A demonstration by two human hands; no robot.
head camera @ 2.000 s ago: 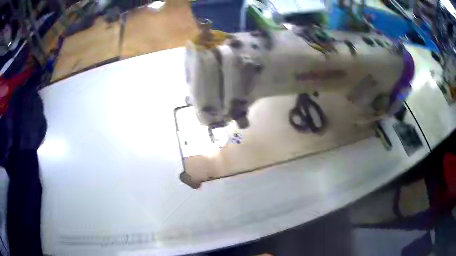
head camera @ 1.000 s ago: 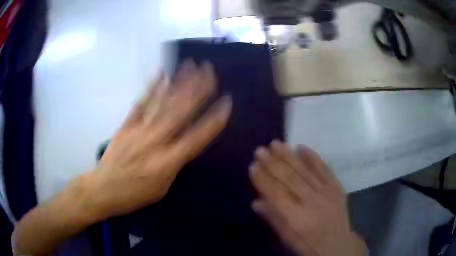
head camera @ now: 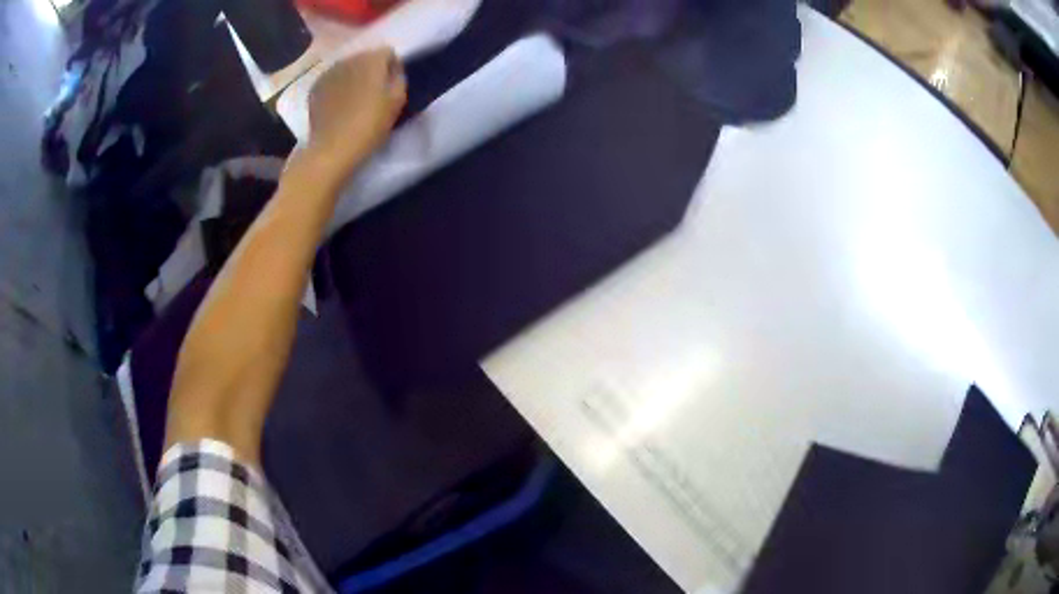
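My left hand (head camera: pixel 354 107) is at the upper left, its fingers curled closed on the edge of a white-faced panel (head camera: pixel 494 102). The arm reaches up from the lower left in a checked sleeve. The panel's pale face is turned up in a curved strip. A large dark panel (head camera: pixel 523 221) spreads below and right of it, over the table's edge. Another dark cut piece (head camera: pixel 883 522) with a notched edge lies at the lower right. My right hand is not seen.
The white table (head camera: pixel 801 267) has ruler marks along its front edge. Bunched dark cloth (head camera: pixel 743 58) lies at the top. A red object (head camera: pixel 345 9) is at the top left. More dark and white cloth hangs at left. A blue strip (head camera: pixel 453 540) shows low down.
The view has swung left, away from the sewing machine. My left hand has left the dark piece near the needle and closed on a panel at the left. My right hand has gone out of view.
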